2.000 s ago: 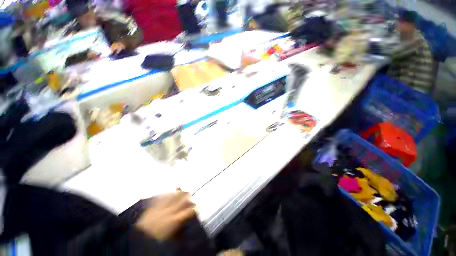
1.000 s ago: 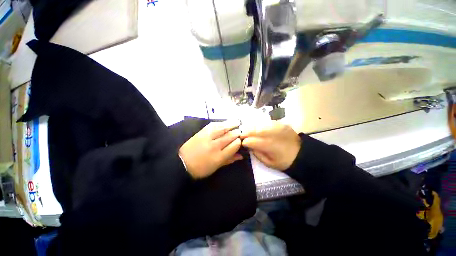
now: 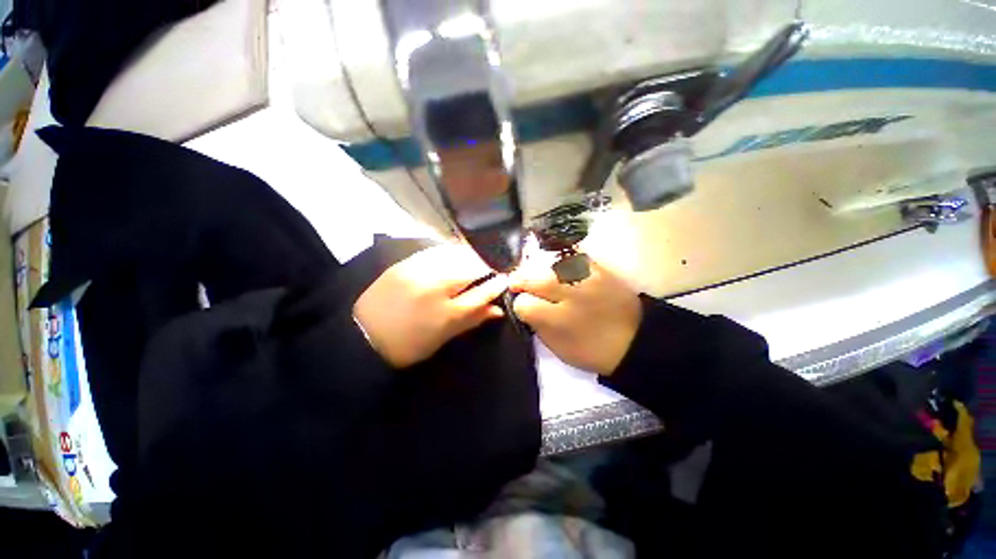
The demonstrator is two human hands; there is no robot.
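A black garment piece (image 3: 180, 218) lies left of the machine head and runs under my left arm to the table's front edge. My left hand (image 3: 421, 300) and my right hand (image 3: 579, 317) meet just below the needle area, fingertips pinching a narrow dark edge of the cloth (image 3: 509, 311). The shiny metal guard (image 3: 464, 131) looms over the fingertips and hides the needle. The cream-white machine head (image 3: 765, 44) has a blue stripe. A round metal tension knob (image 3: 655, 175) sits right of the guard. The spot under the head is glaringly bright.
Measuring tape (image 3: 601, 429) runs along the front table edge. A dark pile (image 3: 109, 44) sits at the upper left on a pale board (image 3: 229, 82). Printed tape (image 3: 57, 382) is at the left edge. Yellow cloth (image 3: 959, 459) shows at the lower right.
The view has swung from the wider room to the machine, then closer to its head. Both hands came together on the cloth edge and now sit slightly further left in the picture.
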